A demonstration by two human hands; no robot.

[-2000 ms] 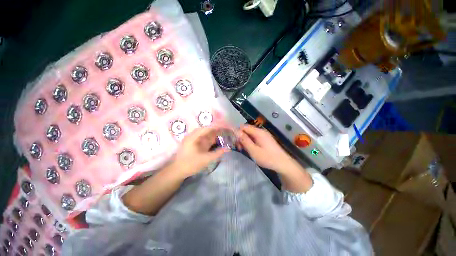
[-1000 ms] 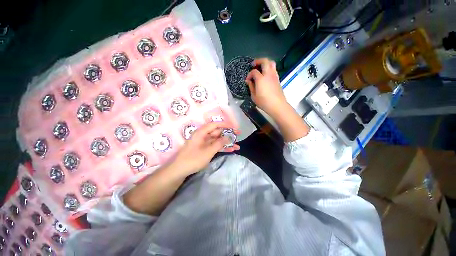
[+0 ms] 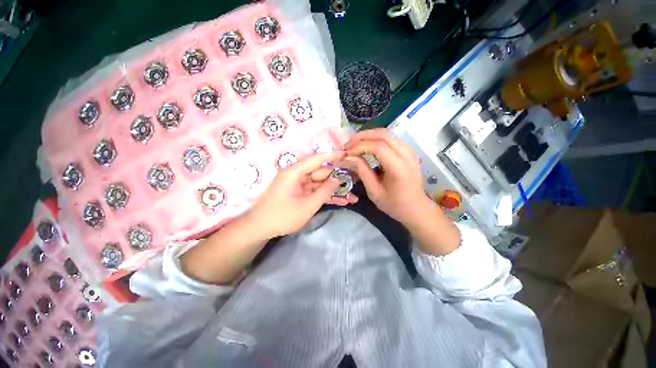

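My left hand holds a round silver metal housing in its fingertips, just in front of my chest. My right hand is beside it, its thumb and fingertips pinched together at the housing's upper edge; whether a small part is between them is too small to tell. The pink foam parts tray lies to the left with rows of similar silver housings. The round parts tub, full of tiny dark pieces, stands at the tray's upper right.
A bench press with a gold-brown press head and red-orange knob stands at the right. Brown cartons lie at lower right. Another pink tray is at lower left. A white object is at the top.
My right hand has moved from the parts tub back down to the housing in my left hand. The tub is uncovered again. The whole view has shifted a little.
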